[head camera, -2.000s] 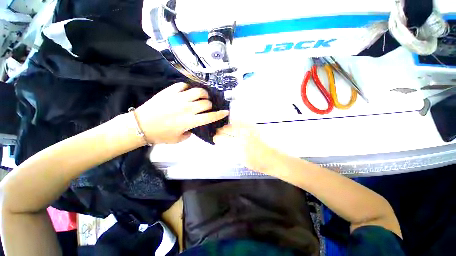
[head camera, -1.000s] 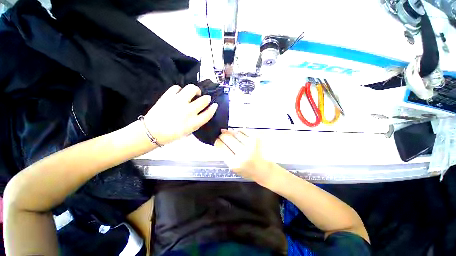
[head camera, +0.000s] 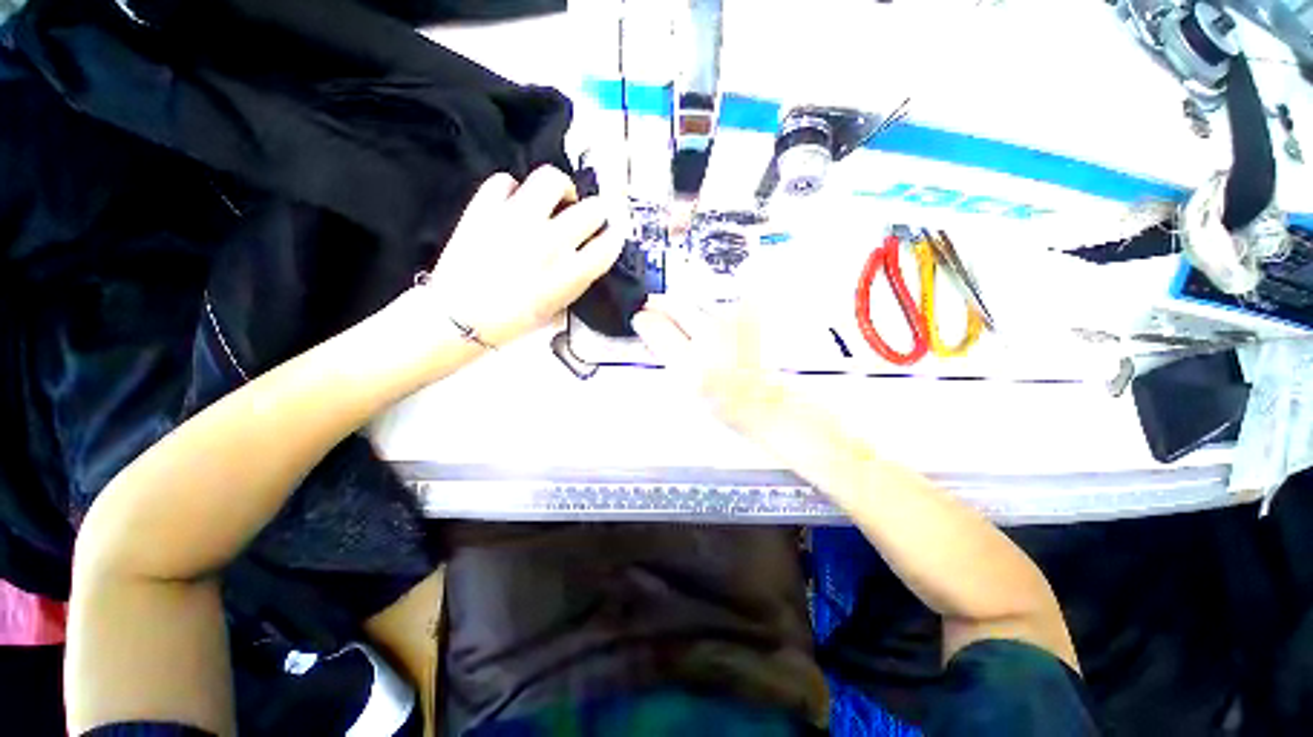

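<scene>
The black garment [head camera: 331, 159] lies in a large heap over the left of the table and down its front edge. Its small edge piece [head camera: 611, 300] is at the needle area [head camera: 660, 238] of the white sewing machine. My left hand [head camera: 533, 252] lies on this cloth with bent fingers, pressing and holding it just left of the needle. My right hand [head camera: 698, 346] is overexposed; its fingertips touch the lower right corner of the piece and seem to pinch it. The underside of the cloth is hidden.
Scissors with red and orange-yellow loops [head camera: 896, 303] lie right of the needle, thin metal points [head camera: 962, 277] beside them. A black phone or box [head camera: 1189, 405] is at the right. Pale thread [head camera: 1217, 245] hangs at the machine's right. The ruler-marked edge [head camera: 648, 497] runs along the front.
The view has shifted since the first frame. In the last second both hands and the cloth piece moved up toward the machine; less of the piece shows, and a curved metal part is uncovered below it.
</scene>
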